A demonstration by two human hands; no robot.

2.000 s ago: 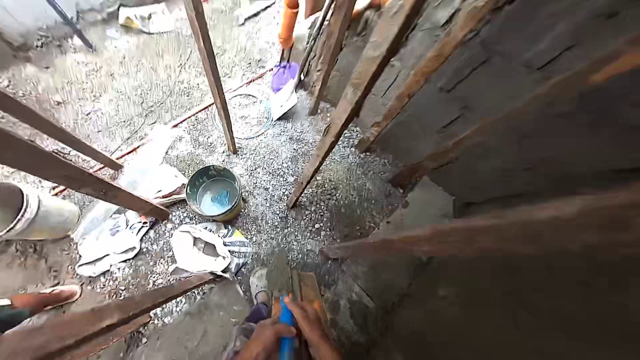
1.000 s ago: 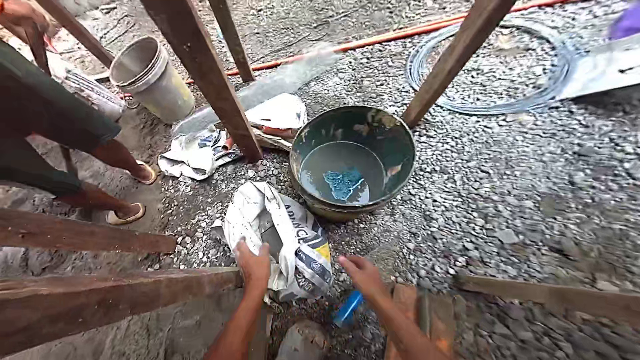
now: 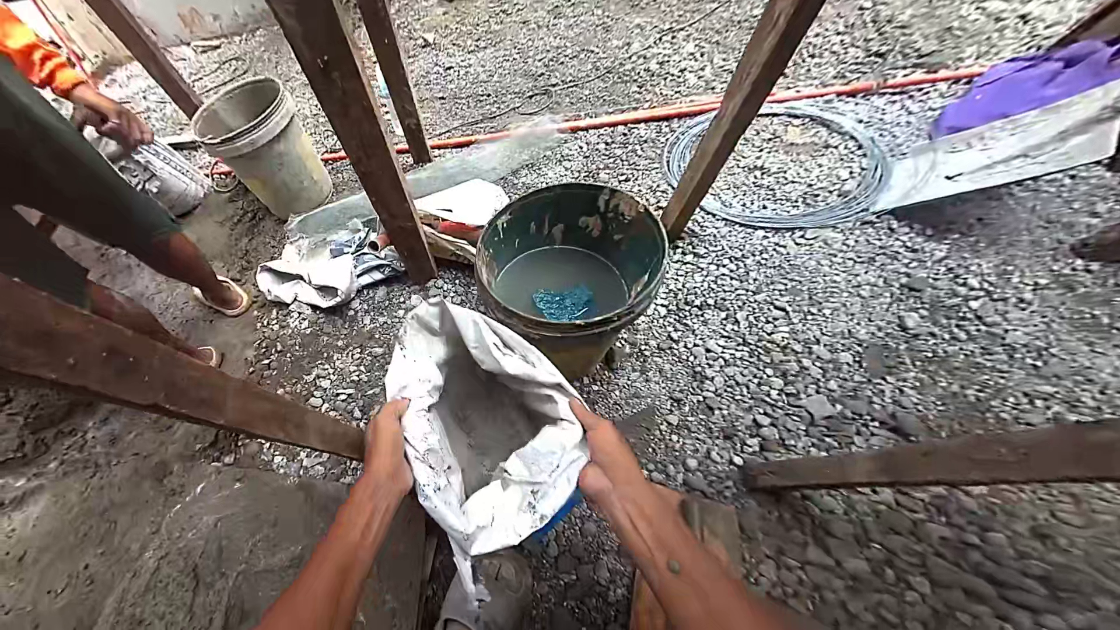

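Note:
A white woven sack [image 3: 525,490] with grey powder inside stands with its mouth spread wide. My left hand [image 3: 388,446] grips the left side of its rim, and my right hand [image 3: 604,455] grips the right side. Just beyond the sack is a dark green bucket [image 3: 573,337] holding greyish water, with a blue mesh-like piece [image 3: 564,303] in it. A blue object [image 3: 556,518] shows partly from under the sack beside my right hand; most of it is hidden.
Wooden posts [image 3: 744,114] rise around me, and a beam [image 3: 936,457] lies at right. Coiled wire [image 3: 862,206] rests on gravel near an orange-red pipe [image 3: 647,115]. Crumpled sacks [image 3: 311,278] and a pale bucket [image 3: 267,149] are at left, near another person's leg [image 3: 197,262].
One second ago the sack lay folded under my left hand, with my right hand apart from it. Both hands now hold its rim open. Two seconds ago my hands were at the blue object.

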